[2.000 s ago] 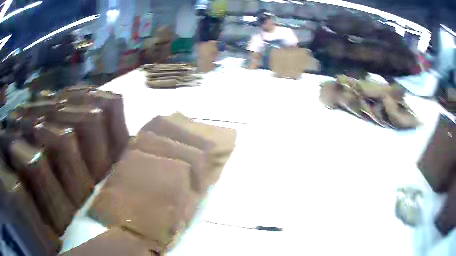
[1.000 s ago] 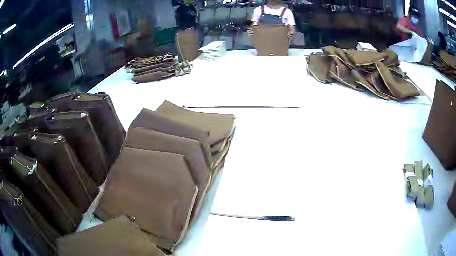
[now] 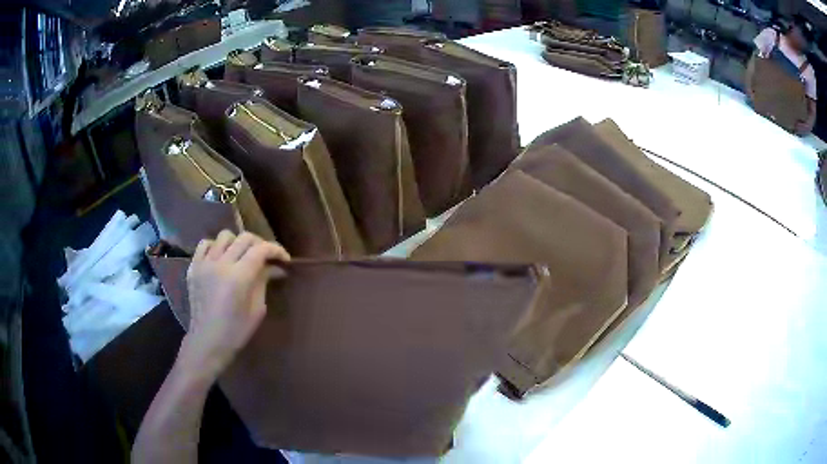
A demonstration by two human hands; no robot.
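Observation:
My left hand (image 3: 227, 285) grips the top edge of a brown handbag (image 3: 376, 358), near its left corner. The bag hangs upright in front of me with its wide side facing me, its lower part over the table's near edge. My right hand is not visible. Behind the held bag, flat brown bags (image 3: 553, 245) lie in an overlapping pile. Stuffed brown bags (image 3: 354, 154) stand upright in rows at the upper left, with gold zippers and whitish bits at their top corners.
White wads (image 3: 113, 285) lie in a dark box at the left. A thin dark-ended tool (image 3: 698, 405) lies on the white table (image 3: 762, 308). More brown pieces (image 3: 580, 52) and a white stack (image 3: 689, 67) are at the back. A person (image 3: 787, 77) holds a brown bag at the upper right.
The view has swung left and down. My left hand has come into view, holding a brown bag by its top edge. The standing bags now show more fully.

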